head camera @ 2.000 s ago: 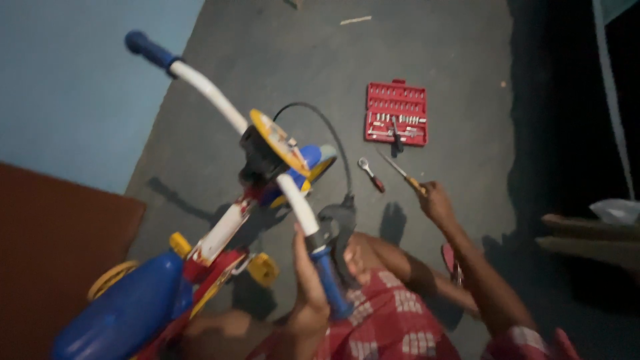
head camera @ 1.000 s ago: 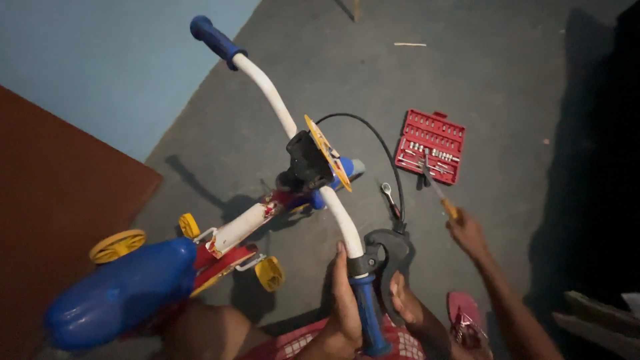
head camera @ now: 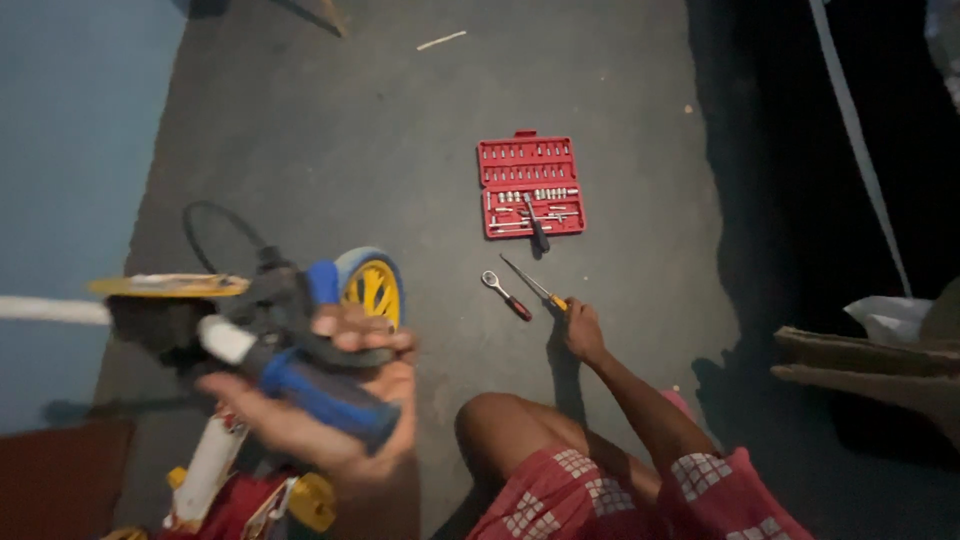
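Observation:
My left hand (head camera: 352, 405) is wrapped around the blue handlebar grip (head camera: 330, 397) of a child's bicycle, its fingers over the black brake lever (head camera: 337, 352); this area is blurred. Above the floor, my right hand (head camera: 583, 326) holds a screwdriver by its yellow handle (head camera: 557, 302), the thin shaft pointing up and left. Beside that shaft lies a ratchet handle (head camera: 506, 295) with a red and black grip. Farther forward is an open red socket set case (head camera: 529, 181), with a black-handled driver (head camera: 537, 225) lying across its lower half.
The bicycle's yellow-spoked wheel (head camera: 373, 289) stands beyond my left hand, and its white frame tube (head camera: 206, 469) and a yellow pedal (head camera: 311, 501) are at lower left. A blue wall (head camera: 75, 150) borders the left. Cardboard (head camera: 862, 360) juts in at right. A thin stick (head camera: 441, 40) lies far ahead.
The handlebar has turned, its held grip now pointing toward the lower right with my left hand still on it. The screwdriver's tip has moved away from the red case, to beside the ratchet.

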